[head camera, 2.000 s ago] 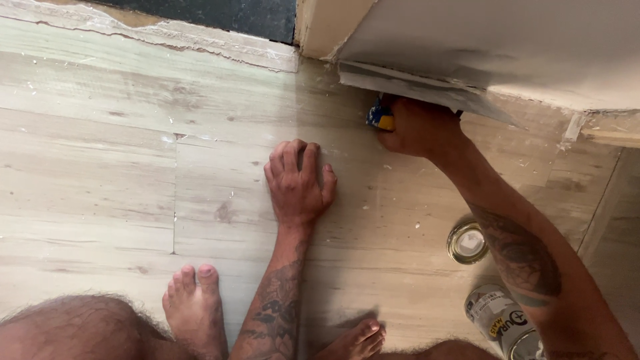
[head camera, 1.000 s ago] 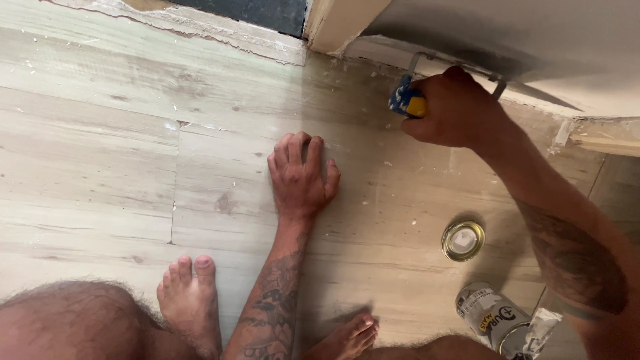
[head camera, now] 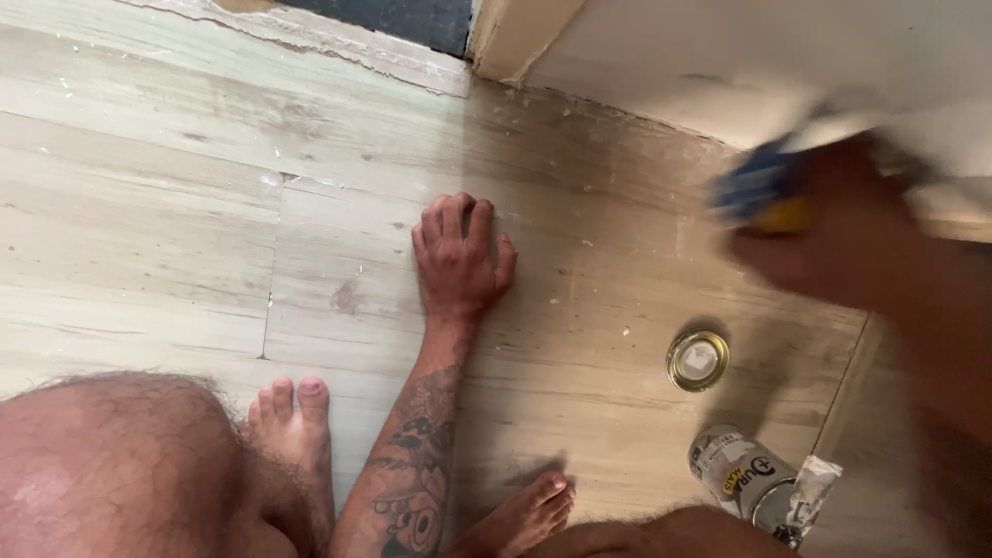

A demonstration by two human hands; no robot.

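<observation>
My left hand [head camera: 463, 256] rests on the wood-look plank floor [head camera: 542, 364], its fingertips pressed down and nothing visible under it. At the right, my right hand [head camera: 841, 225], blurred by motion, is closed around a blue and yellow tool handle [head camera: 752, 190]. The rest of the tool is a grey blur in front of the white wall [head camera: 744, 46], so its kind cannot be told. Below that hand a round metal can lid [head camera: 698, 360] with white residue lies on the floor. Nearer my body is a metal can [head camera: 744, 473] with a whitish-smeared scraper or strip [head camera: 812, 492] at its mouth.
A door frame post [head camera: 519, 35] stands at the wall's corner, beside a dark panel [head camera: 395, 19] and a rough plaster edge [head camera: 341, 50]. White specks dot the planks. My bare feet [head camera: 291, 426] and knees are at the bottom of the view.
My right hand, holding the blue and yellow handle, has moved right along the wall and back from its base. My left hand has stayed on the floor.
</observation>
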